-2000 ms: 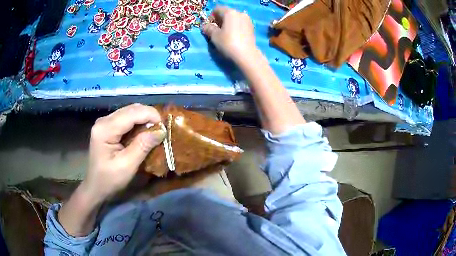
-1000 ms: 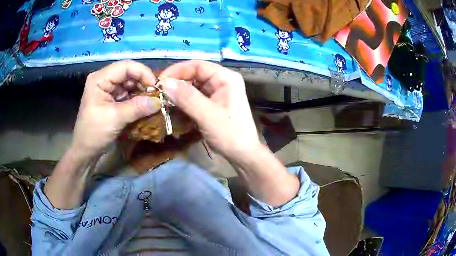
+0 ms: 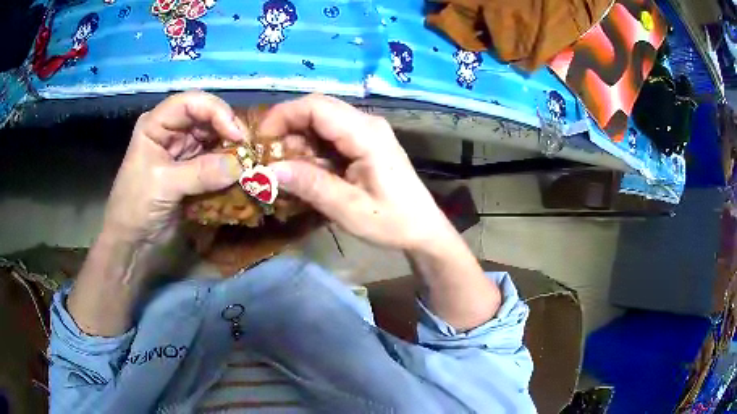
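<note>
A brown fabric piece (image 3: 234,212) is bunched between my hands above the lap. A red heart charm (image 3: 259,185) with a white border hangs at its upper edge, below small gold-coloured hardware (image 3: 257,152). My left hand (image 3: 179,166) pinches the fabric and hardware from the left, thumb beside the charm. My right hand (image 3: 343,166) holds the hardware and the charm's right edge between thumb and fingers. The fingertips hide how the hardware joins the zipper.
The table with blue cartoon-print cloth (image 3: 323,48) lies ahead. Heart charms (image 3: 182,12) lie at its upper left, brown pieces (image 3: 525,28) and an orange-red wavy-patterned sheet (image 3: 614,69) at its right. Cardboard boxes stand on both sides, one at the right (image 3: 517,323).
My right hand has come from the charm pile on the table to the brown piece. A heart charm now shows at the fingertips, and the pale zipper line is no longer visible.
</note>
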